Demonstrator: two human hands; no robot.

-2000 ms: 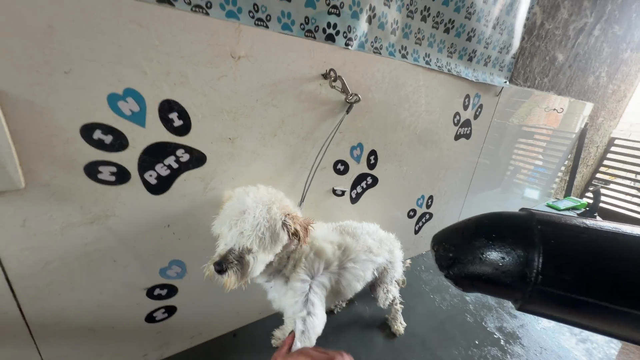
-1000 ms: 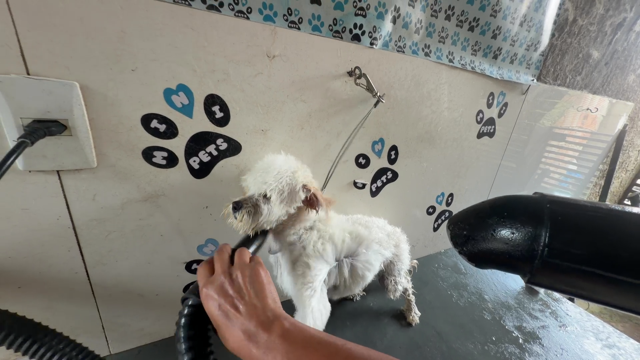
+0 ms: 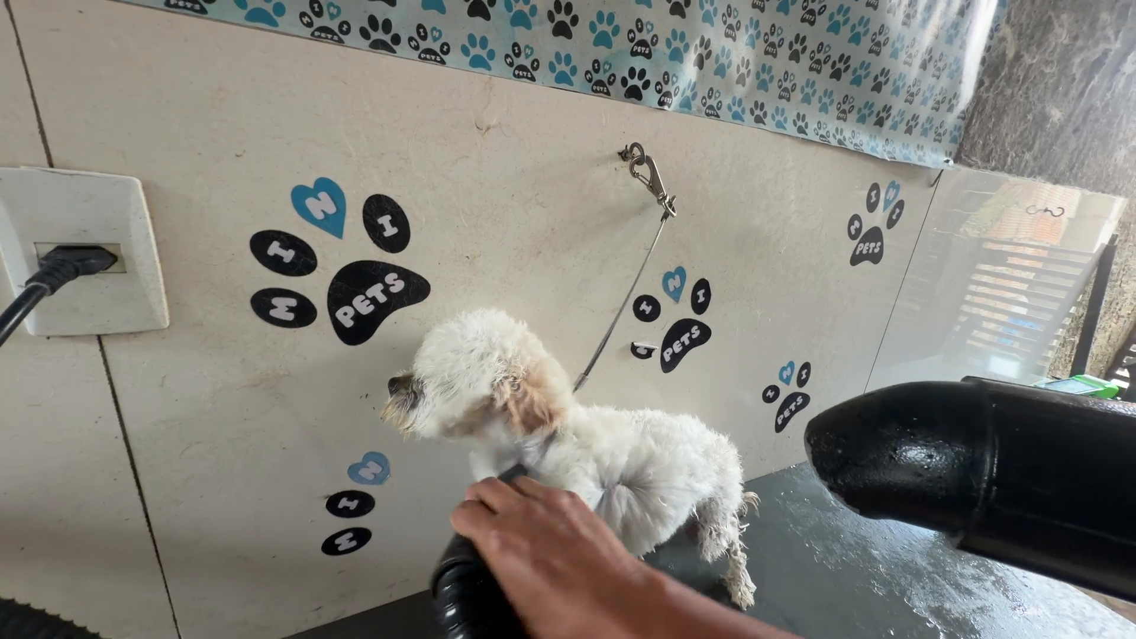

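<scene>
A small white curly-coated dog [image 3: 657,461] with a brownish ear stands on the dark table [image 3: 799,532], its head turned to the left. My right hand [image 3: 550,541] comes from the lower right and is closed around the end of a ribbed black hose [image 3: 470,581], near the dog's chest. The nozzle tip is partly hidden by the fingers and the coat. A thin cable tether [image 3: 621,306] runs from behind the dog's neck up to a metal snap hook [image 3: 652,182] on the wall. My left hand is out of view.
A thick black tube [image 3: 967,470] juts in from the right above the wet tabletop. Behind the dog rises a pale wall [image 3: 515,222] with paw decals. At the left, a black plug [image 3: 75,262] sits in a wall socket [image 3: 98,306]. Another ribbed hose [image 3: 40,621] shows at bottom left.
Two seconds ago only fingers showed, low by the dog's front leg. One second ago my right hand held the hose near the dog's neck, as it does now. The view has shifted left.
</scene>
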